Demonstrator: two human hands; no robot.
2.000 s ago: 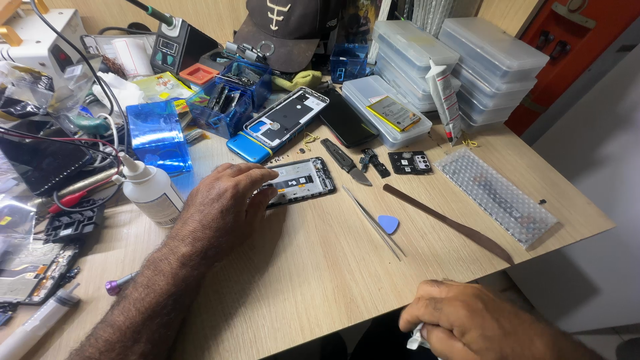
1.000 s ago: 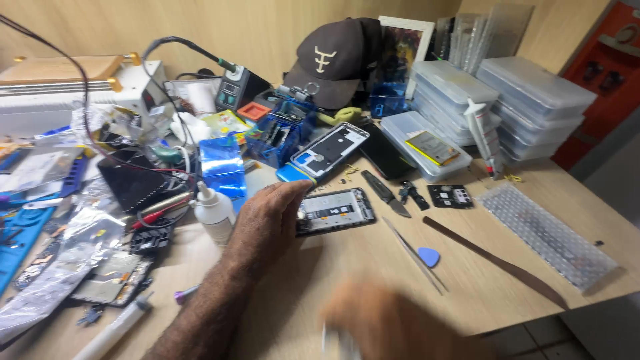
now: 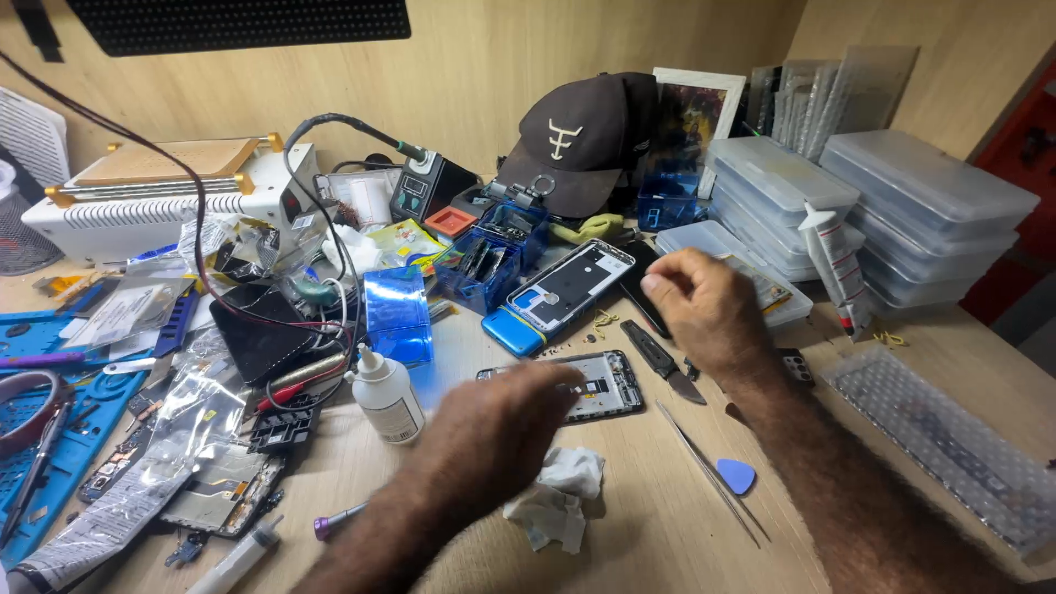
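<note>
My left hand (image 3: 503,429) is over the left part of an opened phone's frame (image 3: 615,396); its fingertips are blurred, so contact is unclear. My right hand (image 3: 709,313) is raised in front of a dark phone (image 3: 639,276) and a clear case, thumb and forefinger close together; whether something small is between them cannot be told. A crumpled white tissue (image 3: 565,495) lies below the phone frame. Tweezers (image 3: 714,474) and a blue plastic pick (image 3: 735,476) lie between my forearms. A knife (image 3: 660,359) rests beyond the tweezers. Behind the frame is a blue phone with a housing (image 3: 569,289) on it.
A white bottle (image 3: 386,396) stands left of my left hand. Stacked plastic boxes (image 3: 924,190) and a glue tube (image 3: 837,264) are at the right, near bubble wrap (image 3: 949,445). Blue bins (image 3: 478,264), a cap (image 3: 577,132) and tangled cables occupy the back. A purple-capped tool (image 3: 334,521) lies in front.
My right hand has moved from the near edge to the back, beside the dark phone. The white tissue, earlier in that hand, now lies on the table. The view has shifted.
</note>
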